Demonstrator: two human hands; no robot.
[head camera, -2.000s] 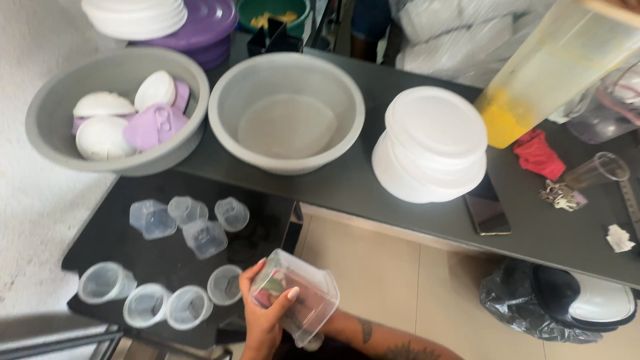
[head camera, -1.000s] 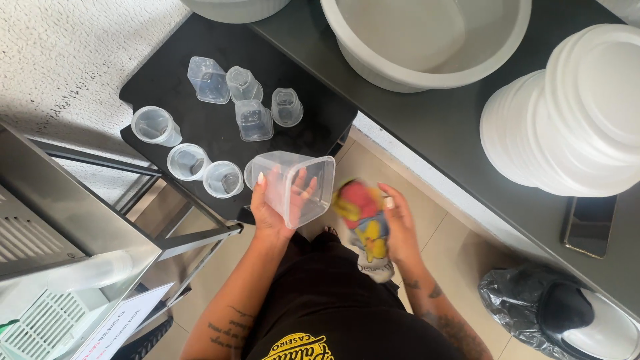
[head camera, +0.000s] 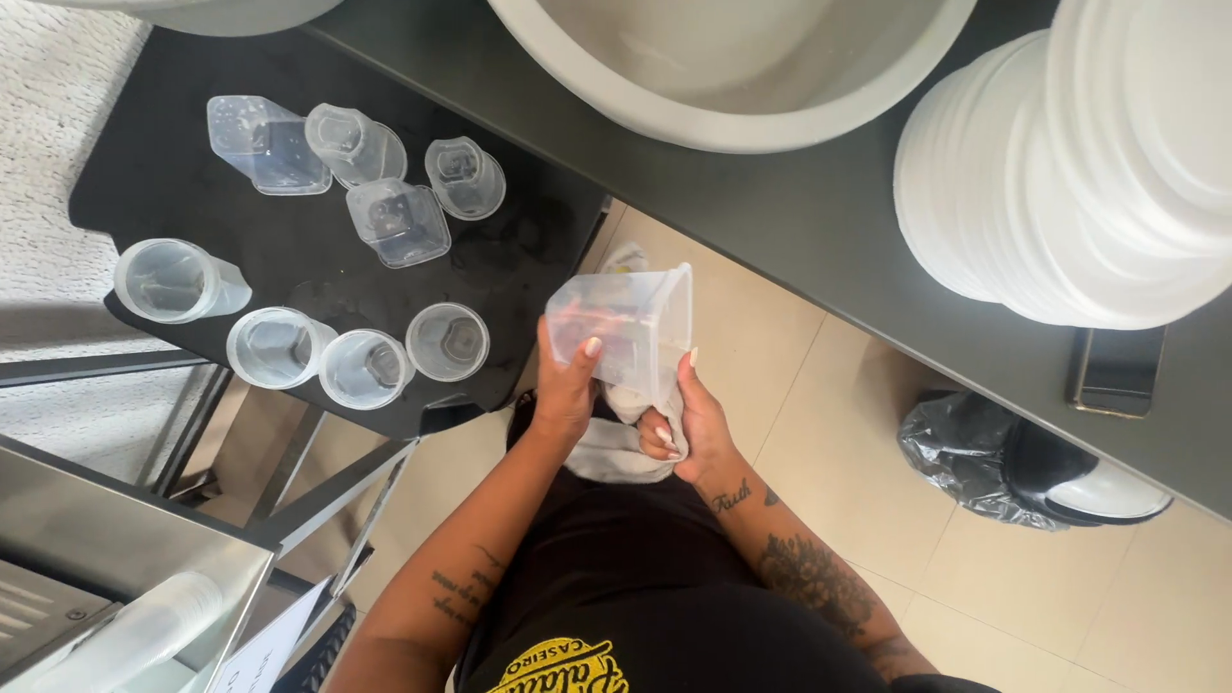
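A clear plastic container (head camera: 616, 322) is tilted on its side in front of my torso. My left hand (head camera: 568, 380) grips its closed end, thumb along the wall. Close to its rim, my right hand (head camera: 685, 419) is closed on a whitish cloth (head camera: 616, 452), which hangs below and partly behind the container. On the black surface to the left, small clear cups and square containers stand or lie, among them a square container (head camera: 274, 144), a tilted cup (head camera: 178, 281) and a round cup (head camera: 448, 342).
A large grey basin (head camera: 760, 135) and a stack of white lids or plates (head camera: 1068, 183) rest on the dark counter (head camera: 731, 202), with a phone (head camera: 1118, 371) at its edge. Below is a bin with a plastic bag (head camera: 962, 462). A metal appliance (head camera: 125, 539) stands lower left.
My right hand and the cloth have come from beside the container to its rim and underside. Two seconds ago the container was in one hand. The view has shifted closer over the black surface.
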